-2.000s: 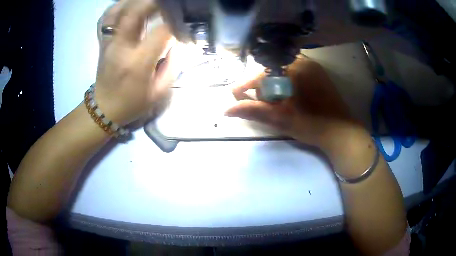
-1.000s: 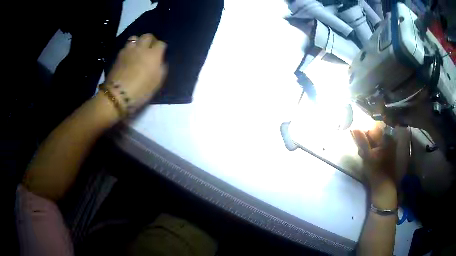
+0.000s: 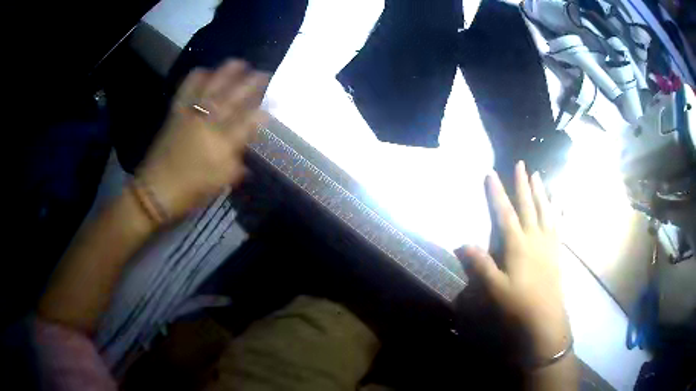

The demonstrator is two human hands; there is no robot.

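Observation:
My left hand (image 3: 210,137) is blurred, palm down, over the edge of dark fabric (image 3: 248,38) at the left. Its fingers are stretched out and no held piece shows. My right hand (image 3: 526,260) lies with fingers spread beside and partly over a long dark cut panel (image 3: 507,92) near the table's front edge. The panel's lower end is hard to tell from the dark area under my hand. Another dark angular cut piece (image 3: 408,84) lies on the white table at the top middle.
A measuring tape strip (image 3: 359,206) runs along the table's front edge. Pale joined panels with dark lines (image 3: 179,267) hang below it at left. Pale strips (image 3: 595,69) lie at top right. The sewing machine head (image 3: 664,145) is at the right edge, with blue scissors handles (image 3: 635,324) below.
The view has swung left, away from the machine. My right hand has left the needle area and is now over the dark panel. My left hand has moved off the dark piece towards the table edge.

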